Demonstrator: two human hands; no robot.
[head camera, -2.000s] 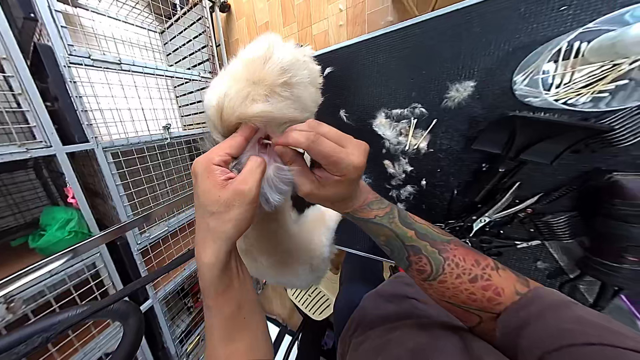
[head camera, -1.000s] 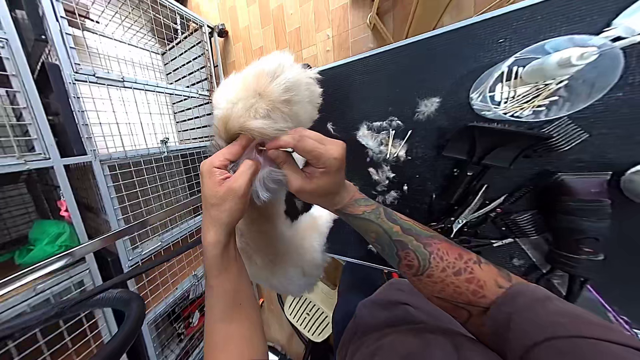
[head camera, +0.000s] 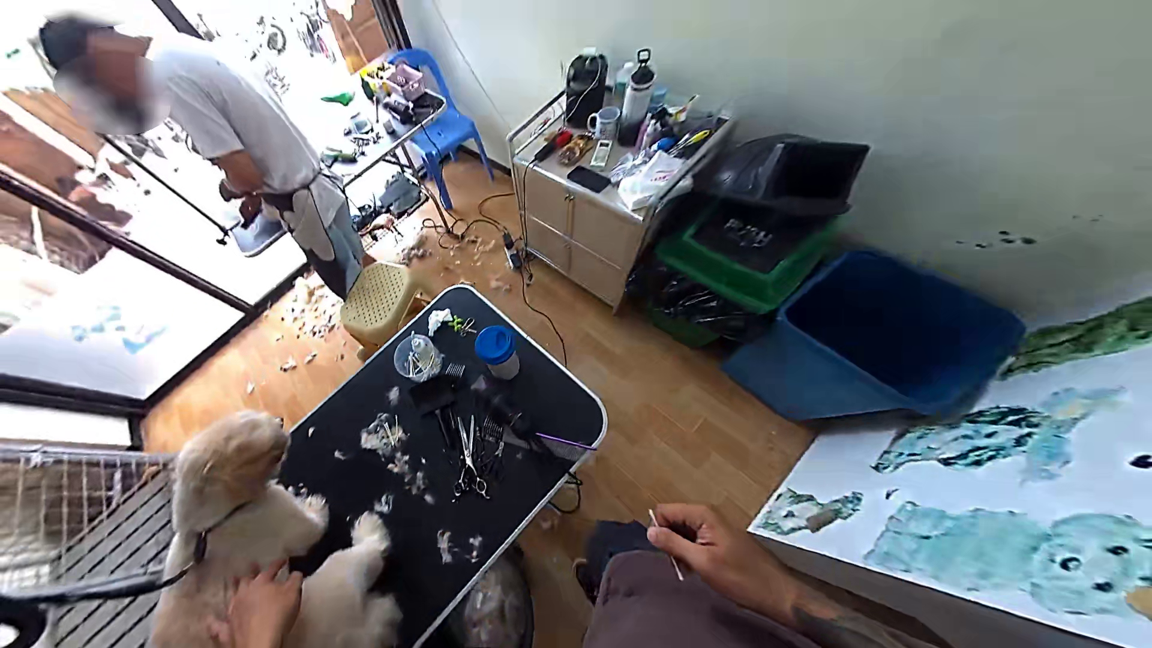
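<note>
My left hand (head camera: 263, 605) rests on the back of a cream-coloured dog (head camera: 220, 531), whose paws reach onto a black grooming table (head camera: 526, 477). Between thumb and forefinger my right hand (head camera: 711, 551) pinches a cotton swab (head camera: 667, 545), well to the right of the table. A looped cord (head camera: 202, 545) lies around the dog. Steel scissors (head camera: 467, 457), combs (head camera: 493, 432) and a black brush (head camera: 434, 393) lie together on the table. Tufts of cut hair (head camera: 380, 436) are scattered near them. A clear bowl (head camera: 418, 357) holds swabs and a small bottle, beside a blue-lidded container (head camera: 497, 352).
Another person (head camera: 261, 135) stands at the upper left by a beige stool (head camera: 380, 301). A laden cabinet (head camera: 576, 229), a green-rimmed bin (head camera: 747, 261) and a large blue bin (head camera: 882, 333) line the wall. Cords (head camera: 540, 310) and hair lie on the floor. A wire cage (head camera: 76, 504) is at left.
My hands have parted from the dog's ear; the left is on its body, the right out to the right with a swab. The view has swung widely, and another person has come into it.
</note>
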